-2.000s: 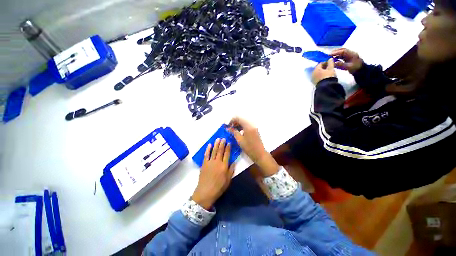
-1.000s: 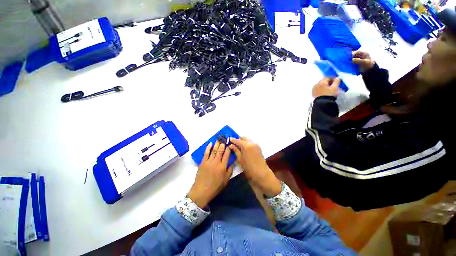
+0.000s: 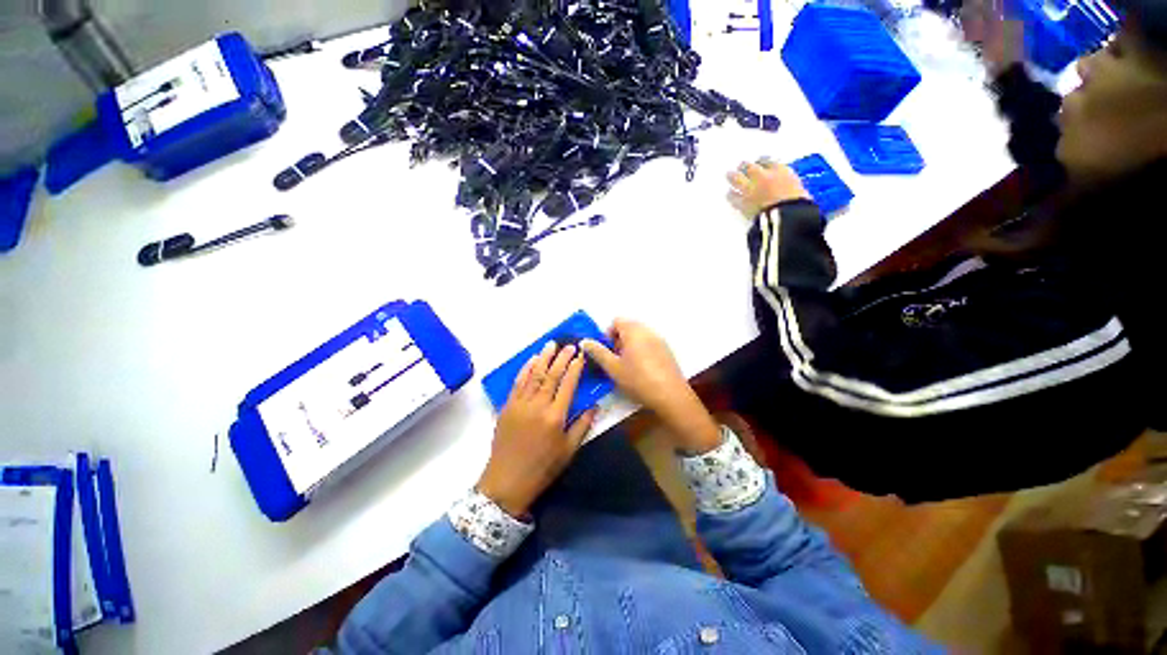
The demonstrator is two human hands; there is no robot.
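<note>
A blue blister tray (image 3: 512, 367) lies on the table edge in front of me. A black coiled USB cable (image 3: 566, 340) shows in it between my hands, mostly covered by fingers. My left hand (image 3: 543, 416) lies flat over the tray and cable, fingers extended. My right hand (image 3: 644, 371) is at the tray's right side, thumb and fingers on the cable and the tray's edge. A flat stack of retail boxes (image 3: 348, 407), white with blue flaps, lies just left of my hands.
A large black cable pile (image 3: 550, 102) is at centre back. A single loose cable (image 3: 215, 239), a second box stack (image 3: 192, 109) and packed boxes (image 3: 96, 544) are at left. A co-worker (image 3: 947, 346) sits at right by blue trays (image 3: 847, 62). A brown carton (image 3: 1088, 569) is on the floor.
A black cable now shows in the tray under my hands, where only blue showed two seconds ago. The co-worker's one hand has moved away to the back right; the other rests on a blue tray.
</note>
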